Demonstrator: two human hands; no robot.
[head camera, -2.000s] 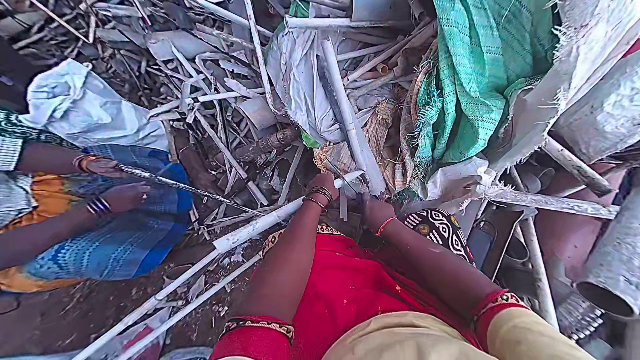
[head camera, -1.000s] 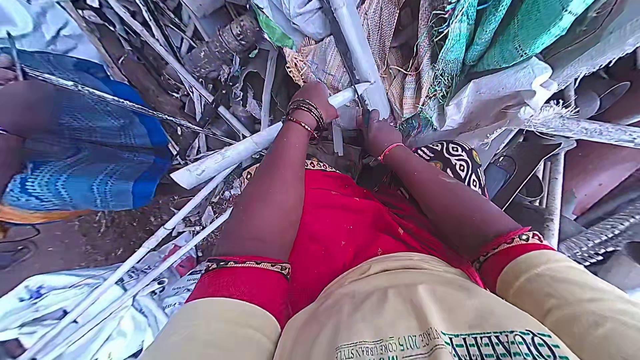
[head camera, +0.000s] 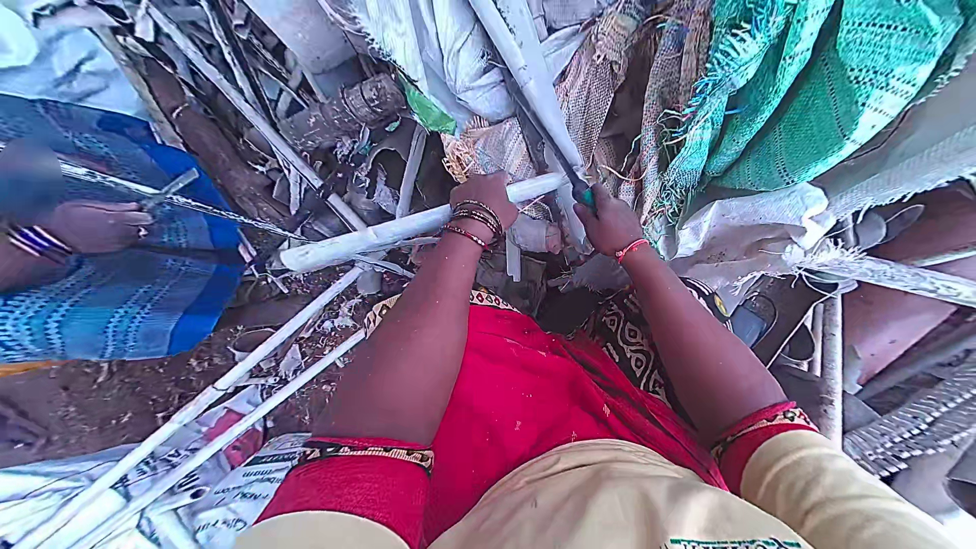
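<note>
My left hand (head camera: 484, 204) is closed around a pale white pipe or stick (head camera: 366, 239), which lies slantwise, its thicker end at lower left. In my right hand (head camera: 608, 219) is the green handle (head camera: 584, 194) of a long, dark-bladed tool (head camera: 545, 133). The blade points up and away, alongside a thick white pipe or pole (head camera: 526, 69). The held stick's right end is close to the handle. Whether blade and stick touch cannot be told. Below my left hand, a short pale strip (head camera: 513, 259) stands upright.
At the left, another person's hand (head camera: 103, 226) holds a thin rod over blue cloth (head camera: 114, 305). Long white poles (head camera: 221, 389) lie at lower left. Green woven sacking (head camera: 831, 99) hangs upper right, above a white torn sack (head camera: 751, 229). Broken sticks and scrap surround my hands.
The view has shifted and come closer. Both my hands stay on their things; the dark blade now shows plainly, pointing away along the thick pipe. The other person's hand has moved back into view at the left.
</note>
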